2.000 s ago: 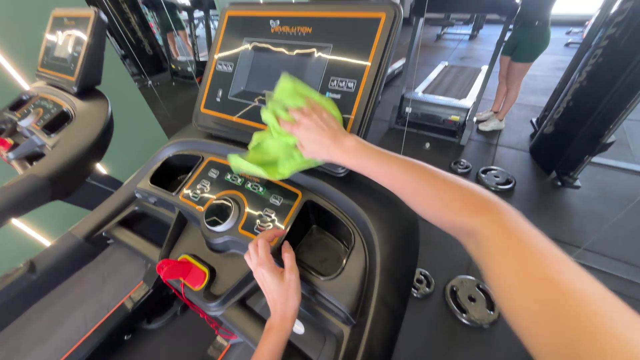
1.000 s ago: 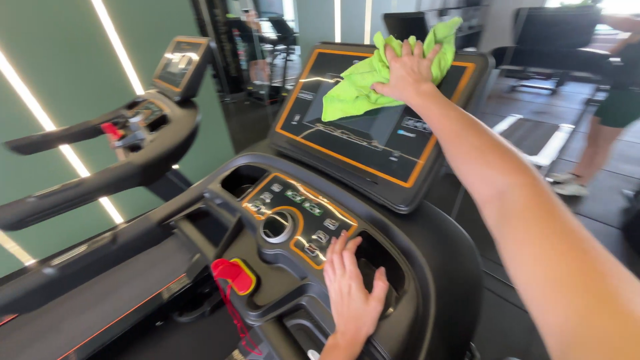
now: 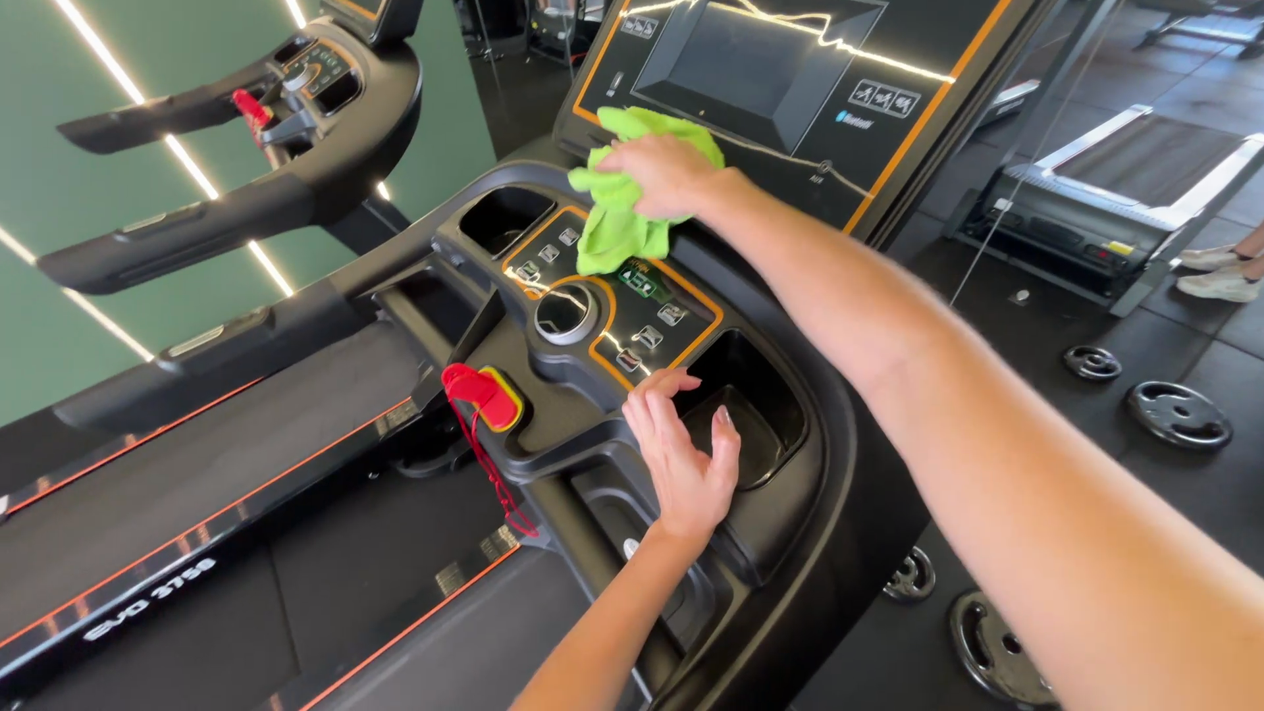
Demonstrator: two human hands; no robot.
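My right hand [image 3: 664,178] grips a bright green cloth [image 3: 624,232] at the lower left edge of the treadmill's display panel [image 3: 760,74]. The cloth hangs over the upper part of the button console [image 3: 681,314]. My left hand [image 3: 683,449] holds nothing; its fingers are apart and rest by the console's lower right corner, beside the right cup holder [image 3: 755,430]. A silver-rimmed round knob [image 3: 565,314] sits on the console between the hands. Left of my left hand, a red safety key [image 3: 484,397] with a red cord lies on the treadmill's frame.
A second treadmill [image 3: 326,168] stands at the left by a green wall with light strips. Black weight plates [image 3: 1179,415] lie on the floor at the right. Farther back are another treadmill [image 3: 1136,163] and a person's feet in light shoes [image 3: 1221,276].
My right hand has moved with the green cloth from the top of the display down to its lower left edge. My left hand stays by the console's lower right corner. The view has shifted.
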